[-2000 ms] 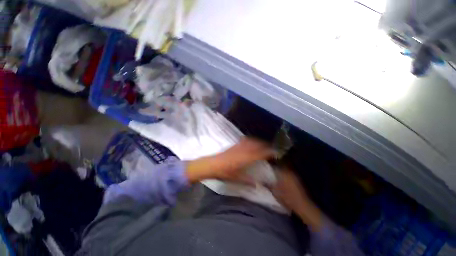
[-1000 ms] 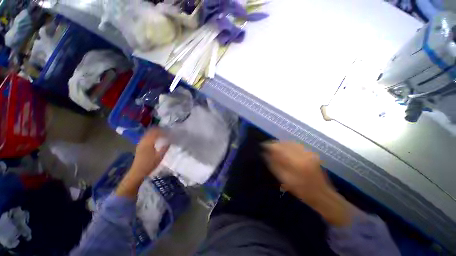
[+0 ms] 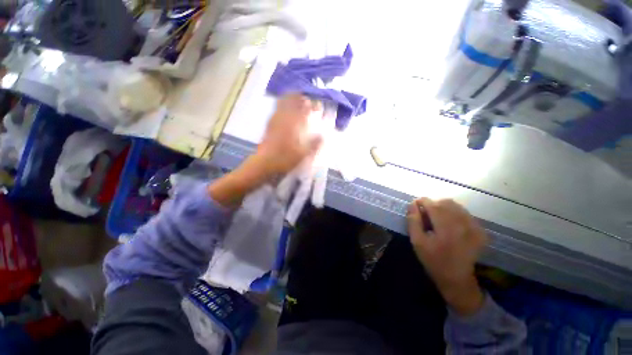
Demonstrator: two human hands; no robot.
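Observation:
My left hand, slightly blurred, is closed around a bundle of narrow white strips at the table's front edge. The strips' lower ends hang below the hand over the ruled edge. A purple cloth tie lies just above the hand, on the bundle's upper part, in strong glare. My right hand is at the ruled front edge further right, its fingers curled with thumb and forefinger close together. Whether it holds anything small is hidden.
The sewing machine head stands at upper right. A small tan piece and thin dark rod lie on the table. A cream board and white cloth are at left. Blue baskets and white fabric are below.
My left hand has risen from the basket area onto the strips. The strips and purple tie have moved right along the table. My right hand has come to the table edge. The view has shifted.

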